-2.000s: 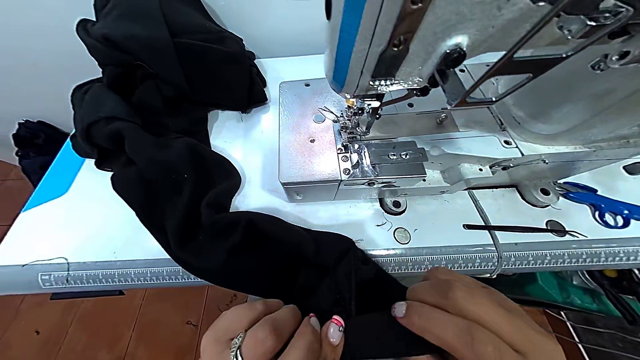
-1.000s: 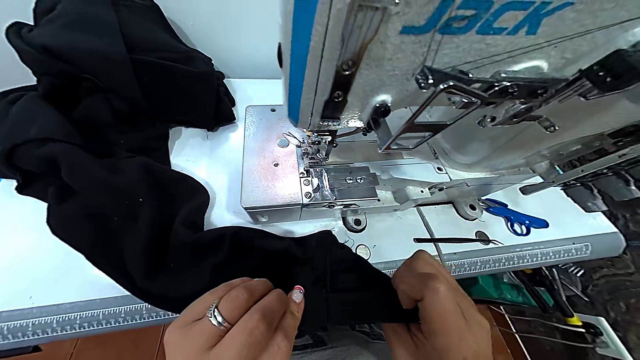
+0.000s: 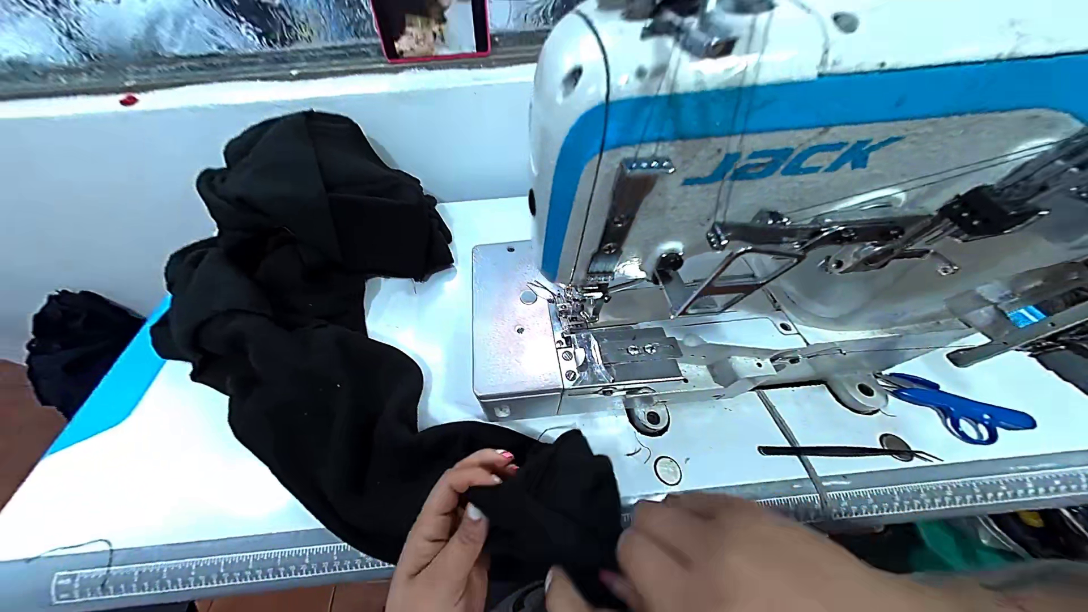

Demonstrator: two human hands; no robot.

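A long bunched piece of black fabric lies across the left of the table and runs down to the front edge. Its near end is gathered between both of my hands. My left hand pinches the cloth from the left, thumb and fingers closed on a fold. On the other side, my right hand grips the lower right of the cloth, its fingertips partly hidden. Beyond the hands stands a Jack industrial sewing machine, its presser foot over the metal bed, with no fabric under it.
Blue-handled thread snips and black tweezers lie right of the machine bed. A measuring tape runs along the table's front edge. Another dark cloth bundle sits beyond the left edge. A red-framed item stands at the back.
The near end of the cloth, held stretched between my hands a second ago, is now bunched up and raised between them. The view has shifted to take in more of the wall.
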